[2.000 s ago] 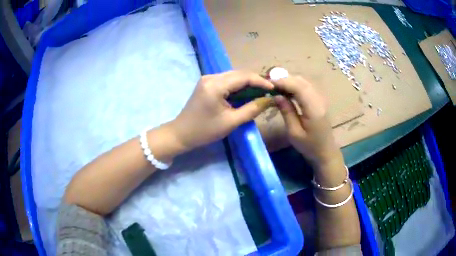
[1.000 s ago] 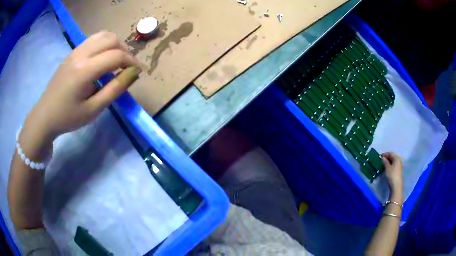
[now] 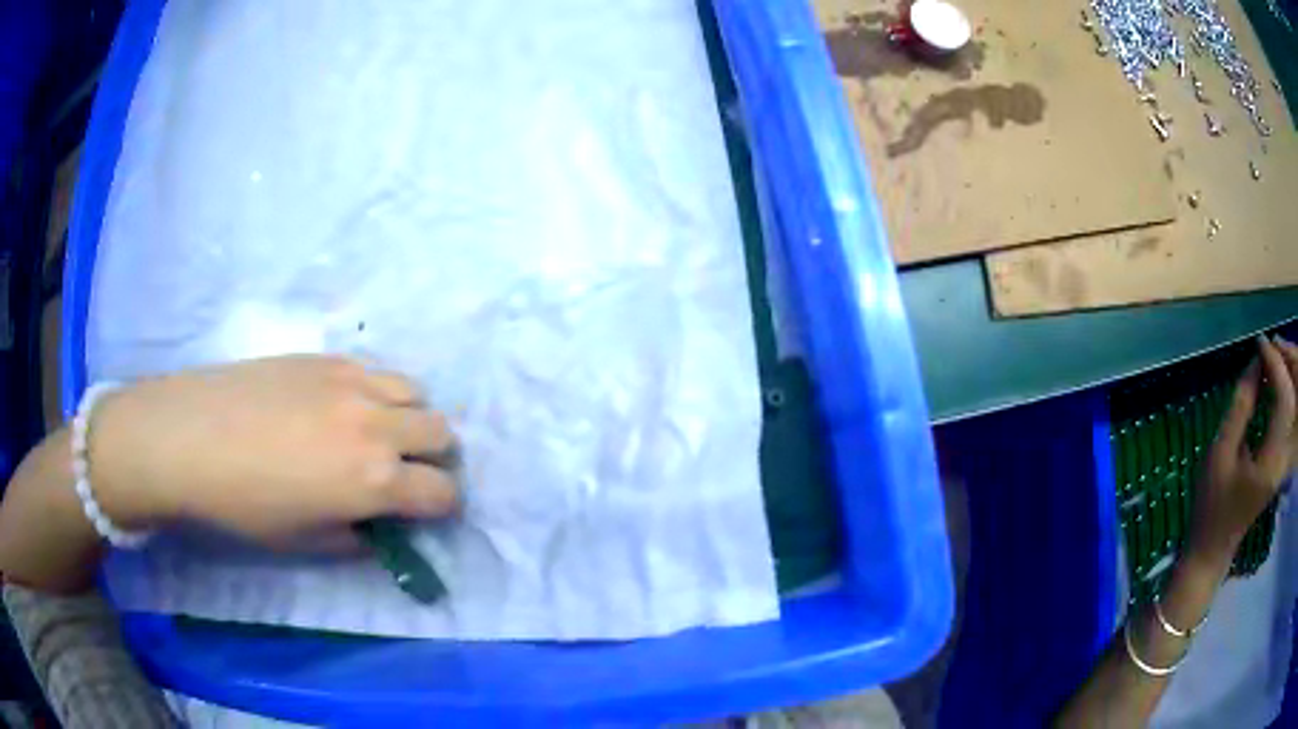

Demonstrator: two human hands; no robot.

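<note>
My left hand (image 3: 292, 449), with a white bead bracelet, is low over the white liner (image 3: 570, 285). Its fingers are closed on a green plate (image 3: 409, 565), whose lower end shows below them. The fingers hide the rest of the plate. My right hand (image 3: 1253, 456), with two thin bangles, is at the right edge over the rows of green plates (image 3: 1150, 477). Its fingers are apart and no piece shows in them.
The large blue crate (image 3: 876, 385) surrounds the liner. Cardboard (image 3: 1025, 185) on the green bench (image 3: 947, 342) bears a red pot with a white top (image 3: 937, 26), a dark stain and a pile of small metal pieces (image 3: 1139, 40). A second blue crate (image 3: 1105, 499) stands lower right.
My left hand has moved down from above the crate's rim onto the liner and taken hold of the green plate lying there. My right hand has moved up over the plate rows. The view has shifted left.
</note>
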